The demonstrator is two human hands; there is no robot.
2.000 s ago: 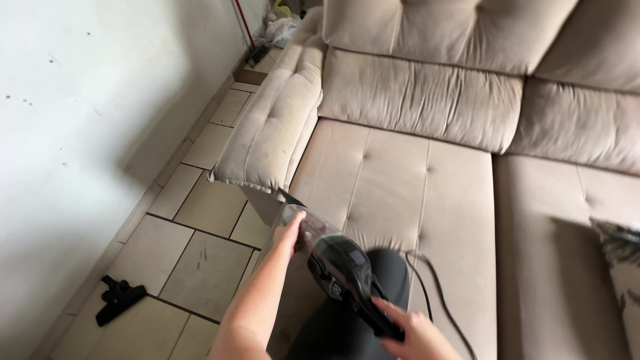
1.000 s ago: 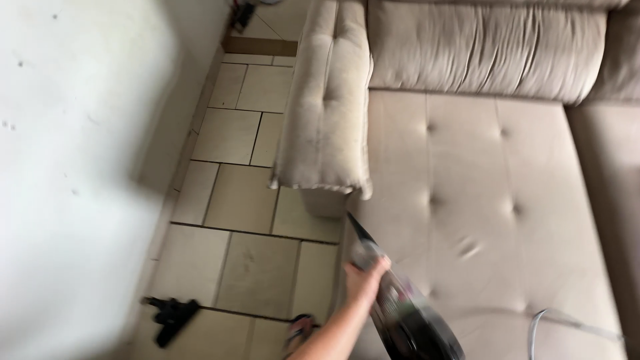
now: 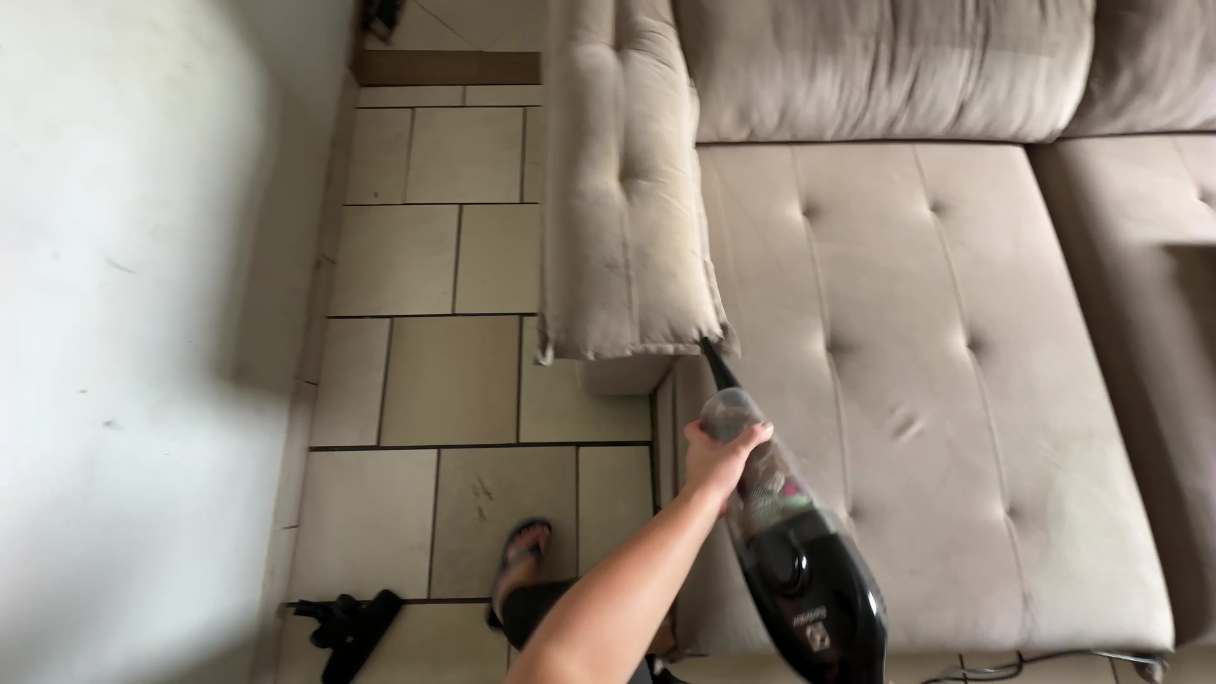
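Observation:
My left hand is closed around the clear dust container at the front of a black handheld vacuum cleaner. Its narrow black crevice nozzle points away from me, with the tip at the front inner corner of the beige sofa armrest, by the seat cushion. Bits of debris show through the clear container. The vacuum's rear end runs out of the bottom of the view, and my right hand is not seen.
A black vacuum floor head lies on the tiled floor at lower left. A white wall stands at left. My sandalled foot is on the tiles. A cable lies below the seat's front edge.
The nozzle tip has come to the armrest's front corner. My right hand, on the vacuum's rear two seconds ago, is out of view. The view has shifted and turned.

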